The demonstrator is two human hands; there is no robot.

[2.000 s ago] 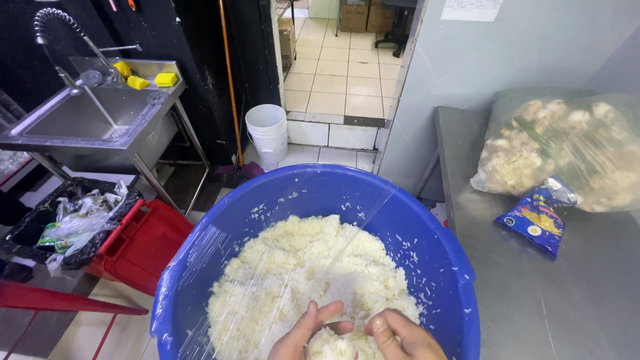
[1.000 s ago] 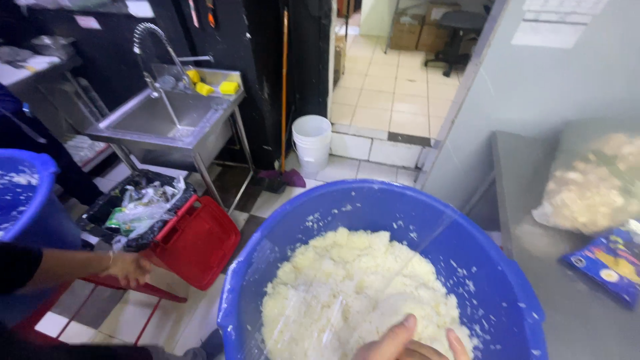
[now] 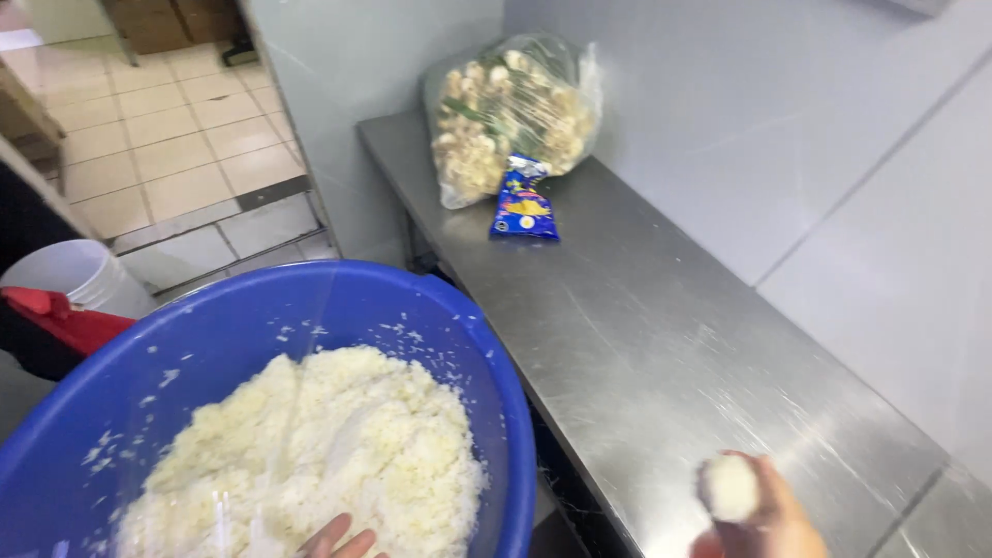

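A large blue plastic tub [image 3: 508,418] holds a heap of white, crumbly, rice-like food [image 3: 349,434]. Clear plastic film seems to lie over part of the tub. At the bottom edge, my left hand [image 3: 341,539] is over the heap with its fingers apart; only the fingertips show, and nothing is seen in them. Over the steel table [image 3: 635,333] my right hand [image 3: 763,511] grips a rounded object with a pale, whitish end [image 3: 732,488]; it is blurred, and whether the hand touches the tabletop cannot be told.
On the table's far end stand a clear bag of mushroom-like or garlic-like pieces [image 3: 511,116] and a blue snack packet [image 3: 527,201]. A white bucket [image 3: 85,271] and something red and black [image 3: 70,325] are left of the tub. Grey wall panels [image 3: 775,116] border the table.
The view has swung right. My right hand, over the tub in the earlier frames, is now over the steel table with the pale-ended object in it.
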